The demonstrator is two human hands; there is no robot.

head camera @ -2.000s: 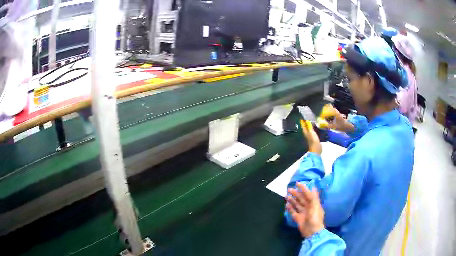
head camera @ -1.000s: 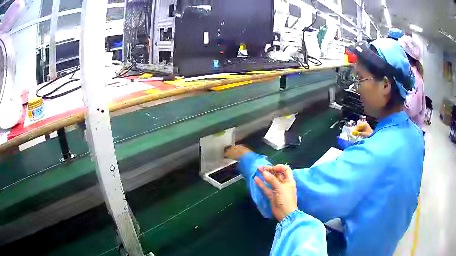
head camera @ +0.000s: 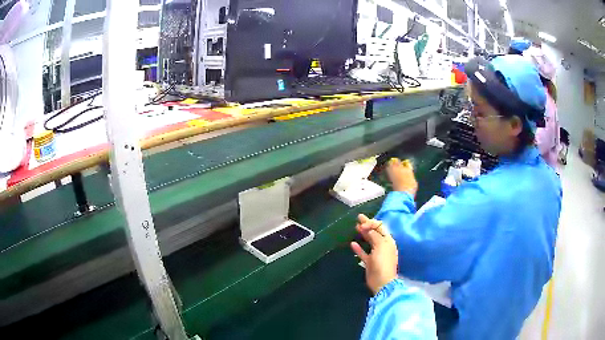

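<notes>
A white box [head camera: 280, 247] lies on the green belt in front of me. Its lid [head camera: 265, 210] stands up at the back, with a lime strip at its top edge. A flat black rectangle fills the base. My right hand [head camera: 379, 257], bare with a blue sleeve, is raised to the right of this box, not touching it. Its thumb stands apart from the fingers, and I see nothing held. A second white box [head camera: 361, 193] stands open farther along, its base showing white. My left hand is out of the picture.
A neighbouring worker in blue [head camera: 491, 229] stands close on the right, one hand by the second box. A pale metal post [head camera: 133, 192] rises at left. A wood-edged shelf [head camera: 232, 120] with dark equipment runs above the belt. A white sheet partly shows beside the worker.
The near box has shifted left and nearer. The neighbour's hand has left it and is now by the second box, which also sits nearer. My right hand has moved slightly left since the first frame.
</notes>
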